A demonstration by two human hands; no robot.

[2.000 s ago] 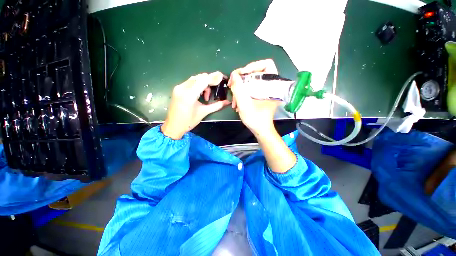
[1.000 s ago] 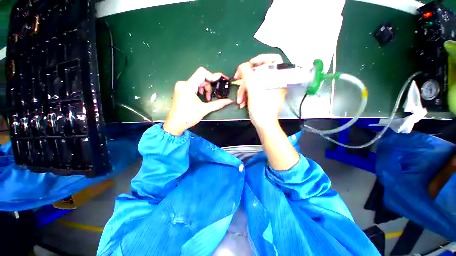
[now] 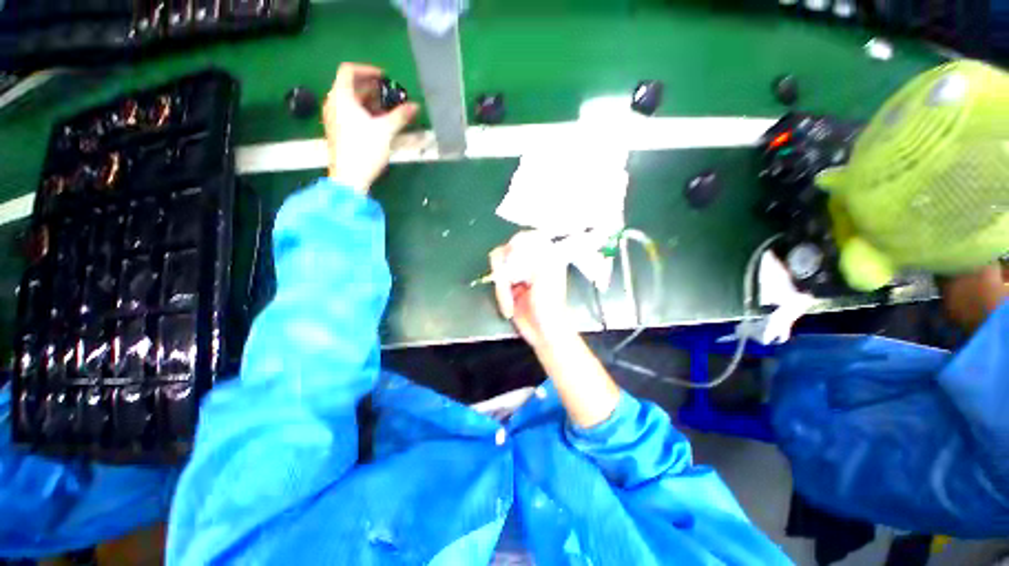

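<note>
My left hand [image 3: 360, 127] is stretched forward over the green conveyor belt, left of the metal post, with its fingers around a small black housing [image 3: 387, 95]. Whether the housing touches the belt cannot be told. My right hand [image 3: 531, 282] is near the bench's front edge and holds the glue syringe [image 3: 570, 252], with the yellowish needle [image 3: 482, 281] pointing left. The syringe is blurred and pale against the white paper sheet [image 3: 570, 182]. Its green cap [image 3: 612, 245] joins a clear air hose [image 3: 659, 276].
Several black housings lie on the belt [image 3: 553, 50]; one [image 3: 701, 188] is on the bench. A black blister tray [image 3: 127, 265] is at left. The metal post [image 3: 440, 88] stands ahead. The controller [image 3: 791, 160], crumpled tissue [image 3: 781, 301], green fan [image 3: 929, 166] and another person's sleeve [image 3: 885, 409] are at right.
The view has tilted forward, showing the belt and fan. My left hand has moved away from my right, forward to the belt with a housing. My right hand still holds the syringe.
</note>
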